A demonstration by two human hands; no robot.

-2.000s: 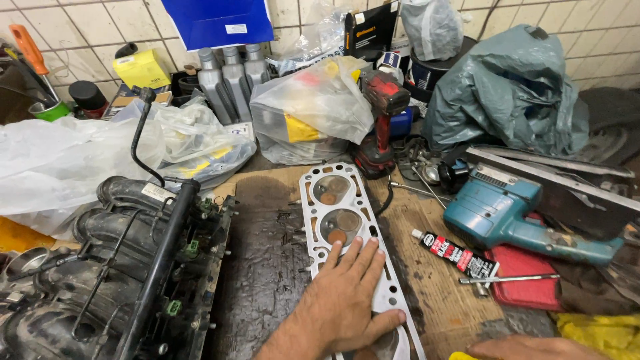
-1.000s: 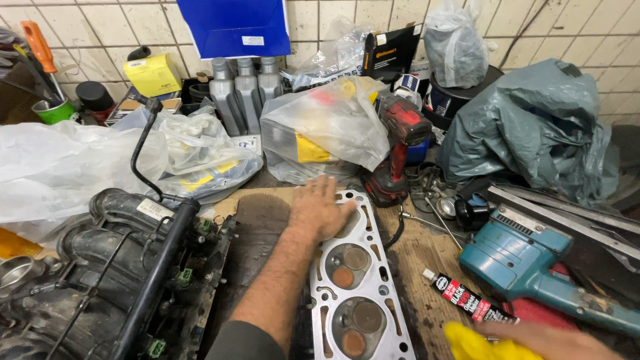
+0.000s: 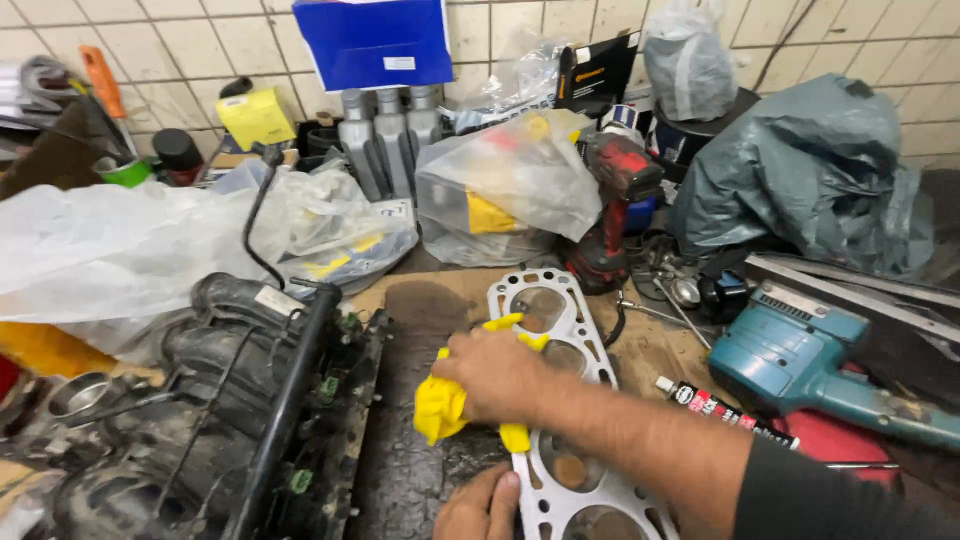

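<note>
An aluminium cylinder head lies face up on the bench, its valves and combustion chambers showing. My right hand, reaching in from the right, is closed on a crumpled yellow cloth over the head's left edge, between the upper chambers. Parts of the cloth stick out beyond my fingers onto the metal. At the bottom, my left hand rests against the left edge of the head, thumb near the metal; its fingers are partly cut off by the frame, and its grip is unclear.
A black intake manifold stands at the left. To the right lie a sealant tube and a teal power tool. Behind are a red cordless tool, plastic-bagged parts, grey bottles and a grey-green bag.
My left hand has moved from the far end of the cylinder head down to its lower left edge. My right hand has come from the lower right onto the head with the yellow cloth.
</note>
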